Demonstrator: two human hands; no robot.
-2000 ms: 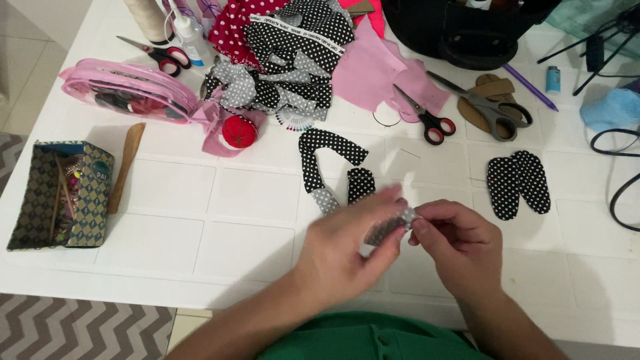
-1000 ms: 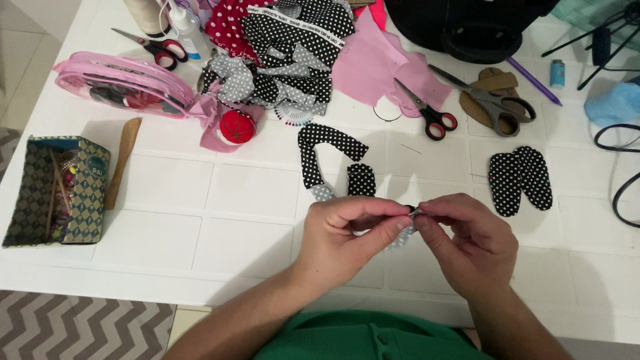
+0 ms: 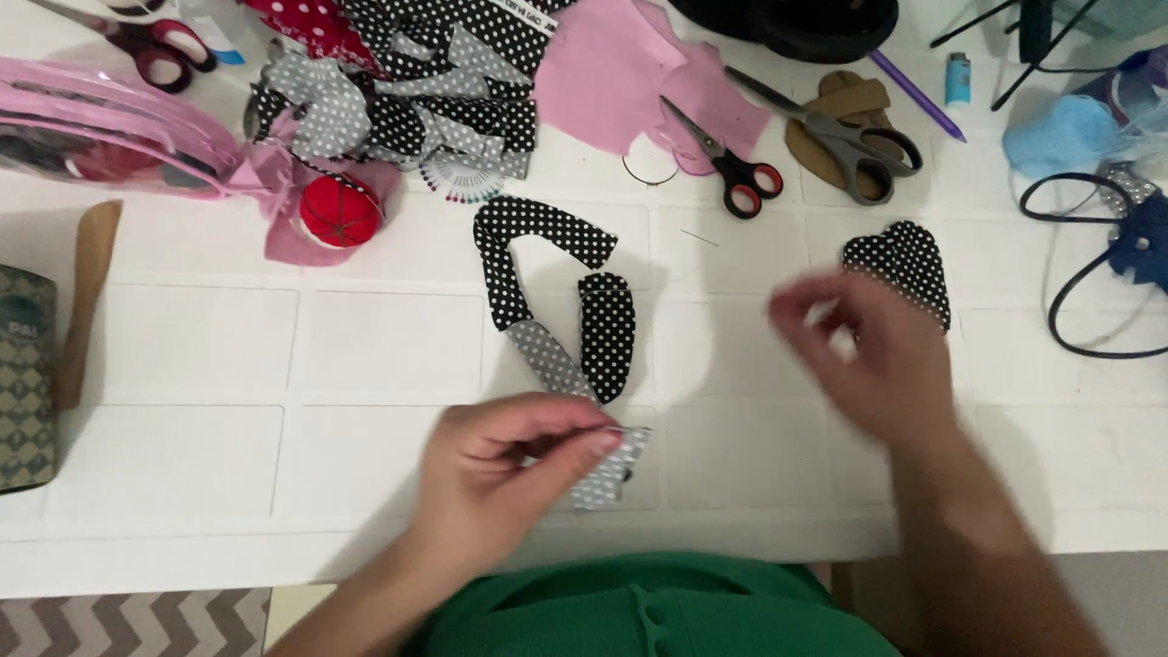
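Note:
Between the thumb and fingers of my left hand (image 3: pixel 511 474) is a small grey polka-dot fabric piece (image 3: pixel 610 474), held above the table's near part. My right hand (image 3: pixel 862 356), blurred, is raised off to the right with its thumb and forefinger close together; whether a thread or needle is between them cannot be told. Beyond it lie black polka-dot fabric pieces (image 3: pixel 903 265), partly covered by that hand. A curved black polka-dot strip (image 3: pixel 499 246) with a grey dotted end (image 3: pixel 547 356) lies past my left hand, beside a rounded black dotted piece (image 3: pixel 607 338).
Farther back are red-handled scissors (image 3: pixel 730 169), grey scissors (image 3: pixel 849 146), pink fabric (image 3: pixel 607 82), a pin wheel (image 3: pixel 463 175) and a red pincushion (image 3: pixel 339 212). A thin needle-like item (image 3: pixel 700 238) lies mid-table. A patterned box (image 3: pixel 26 383) and wooden tool (image 3: pixel 91 283) stand left; black cord (image 3: pixel 1058 301) lies right.
My right hand has moved away from my left hand, to the right and toward the black dotted pieces. My left hand keeps hold of the grey dotted fabric.

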